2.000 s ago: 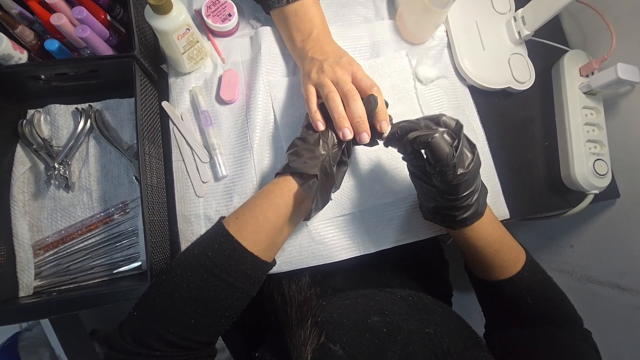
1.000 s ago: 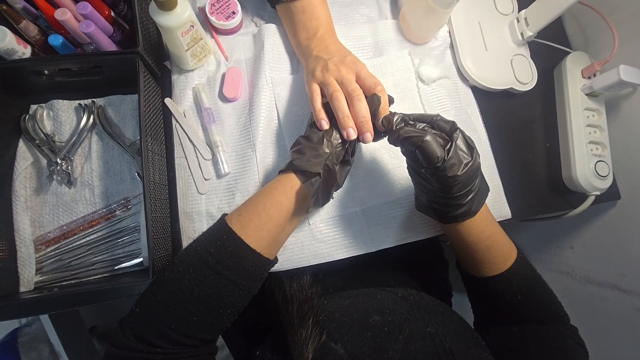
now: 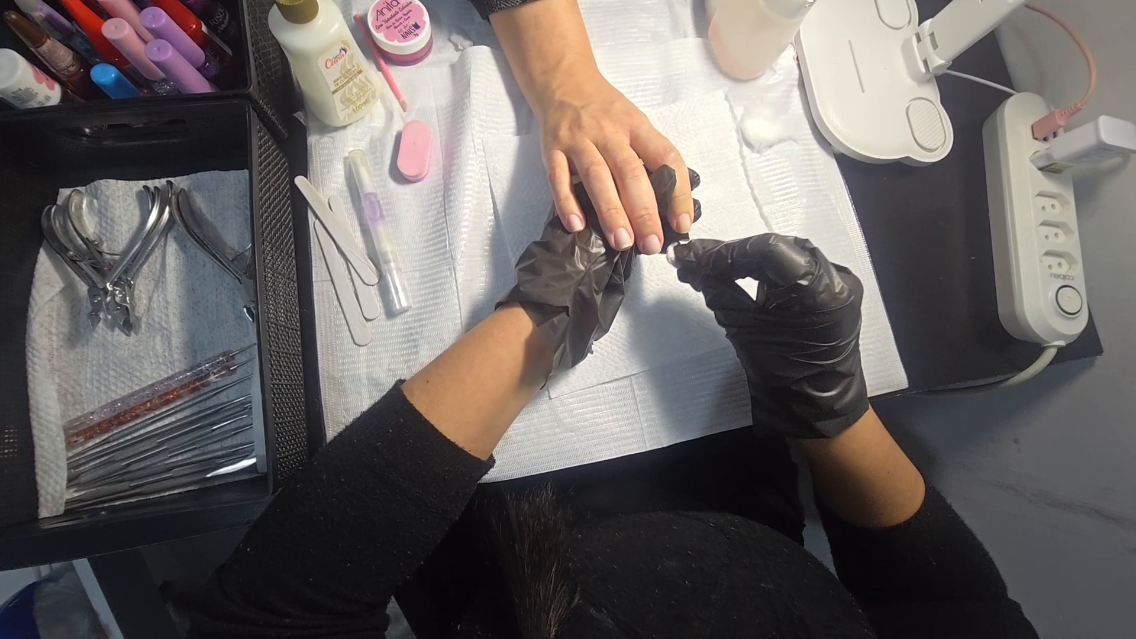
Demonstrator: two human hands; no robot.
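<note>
Another person's hand (image 3: 612, 160) lies palm down, fingers pointing toward me. My left hand (image 3: 577, 284), in a black glove, is under it and holds its fingers; black fingertips show beside the index finger. My right hand (image 3: 781, 319), gloved too, pinches a small white thing (image 3: 673, 256), perhaps cotton, at the tip of that index finger. Under the hands is a white paper towel (image 3: 683, 346) on a larger white pad (image 3: 426, 390). Left of them lie pale nail files (image 3: 342, 275), a clear tube with a purple part (image 3: 377, 231) and a small pink block (image 3: 414, 151).
A black tray (image 3: 266, 355) at left holds cuticle nippers (image 3: 115, 257) and thin metal tools (image 3: 169, 444). Behind stand a cream bottle (image 3: 333, 71), a pink-lidded jar (image 3: 399, 31) and a pump bottle (image 3: 754, 40). A white lamp base (image 3: 870, 80) and a power strip (image 3: 1034, 222) are at right.
Between the earlier frames and now, the fingers of my right hand have shifted slightly at the other person's index fingertip, and a bit of white now shows there. My left hand keeps its hold.
</note>
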